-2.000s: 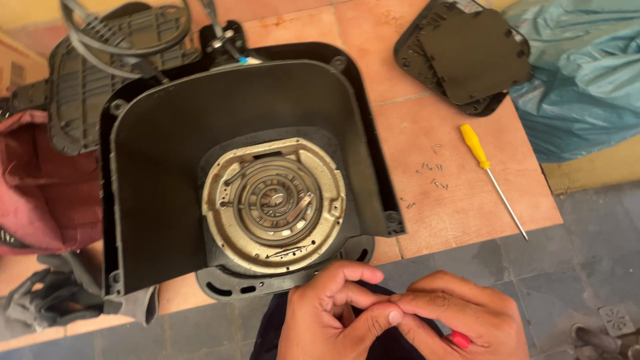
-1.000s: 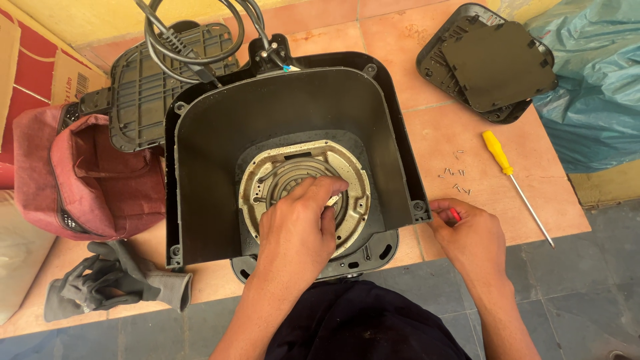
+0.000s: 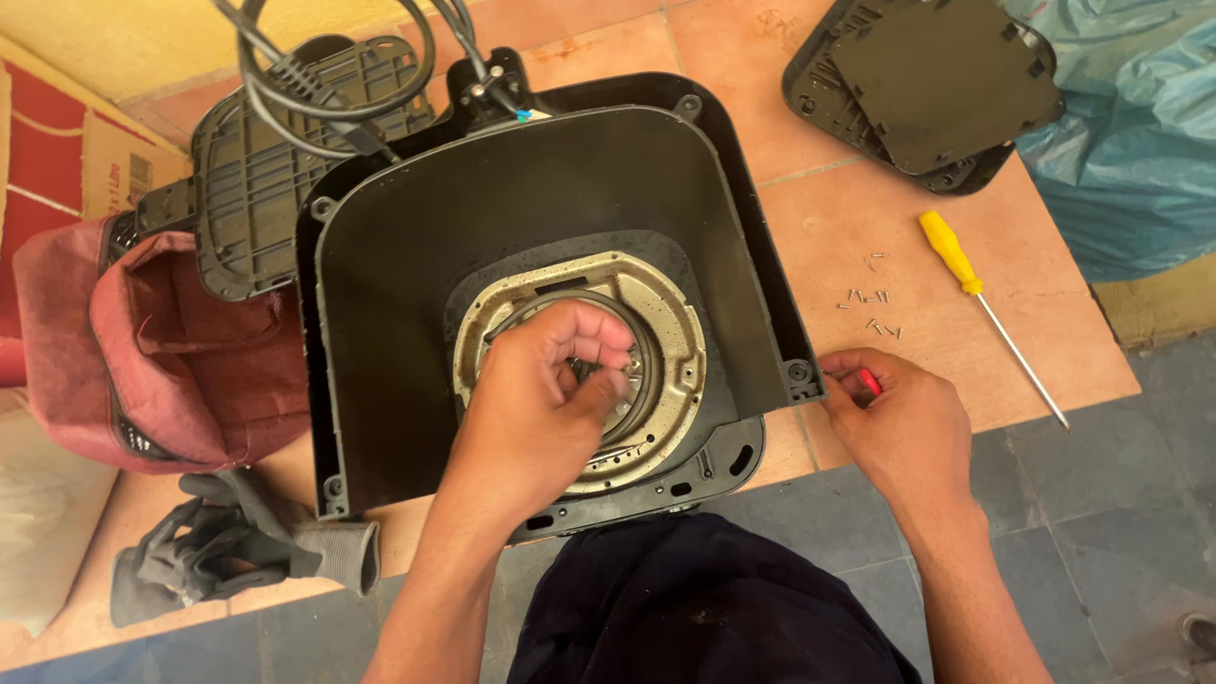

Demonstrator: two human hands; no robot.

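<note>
A black plastic appliance housing (image 3: 532, 180) lies open, with a round metal plate (image 3: 679, 380) and a coiled heating element (image 3: 646, 332) inside. Over that plate is my left hand (image 3: 551, 389), thumb and fingertips pinched on a small metal piece, too small to name. My right hand (image 3: 898, 408) is at the housing's lower right corner, shut on a small red-handled tool (image 3: 869, 382); its tip is hidden. Several small screws (image 3: 874, 296) lie to the right, beside a screwdriver with a yellow handle (image 3: 942, 242).
Black plastic covers (image 3: 940, 85) sit at the back right beside a teal plastic bag (image 3: 1130, 142). A slotted black panel (image 3: 304, 142), a power cable (image 3: 418, 85), a red fabric bag (image 3: 190, 351) and grey work gloves (image 3: 237, 541) are on the left. The tiled bench edge (image 3: 1064, 399) borders a grey floor.
My hands were together in front of the housing two seconds ago; they are now apart, the left over the metal plate and the right at the housing's corner. The view has shifted.
</note>
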